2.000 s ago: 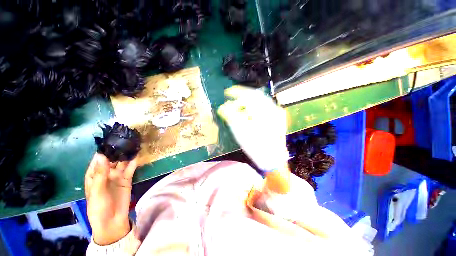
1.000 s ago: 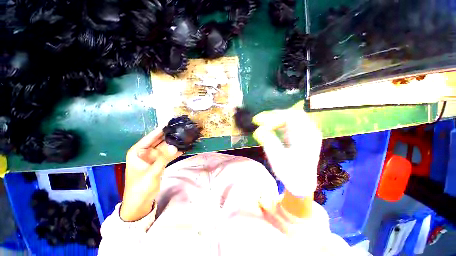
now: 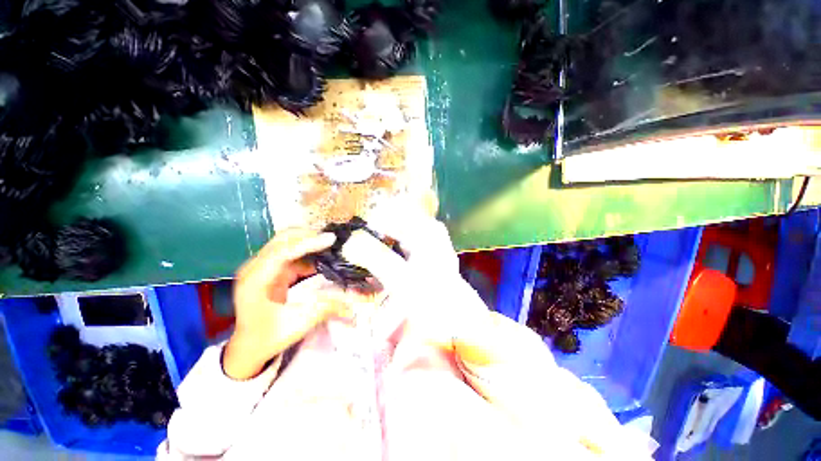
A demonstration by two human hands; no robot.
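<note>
A black petalled flower head (image 3: 347,263) is held between my two hands, just in front of the table edge. My bare left hand (image 3: 286,286) grips it from the left with fingers curled around it. My gloved right hand (image 3: 410,261) presses on it from the right; the white glove is overexposed, so its fingers are hard to tell apart. A stained tan board (image 3: 306,180) lies on the green table beyond, with a white glue patch (image 3: 351,167) on it.
A large black heap (image 3: 162,63) covers the upper left table. A lit box (image 3: 666,165) with a dark cover is at right. Blue bins with dark pieces (image 3: 576,302) sit below the edge, left and right. A red stool (image 3: 704,308) stands at right.
My right hand has moved left from near the lit box, carrying a dark piece, and now meets the flower head in my left hand. The view has shifted slightly.
</note>
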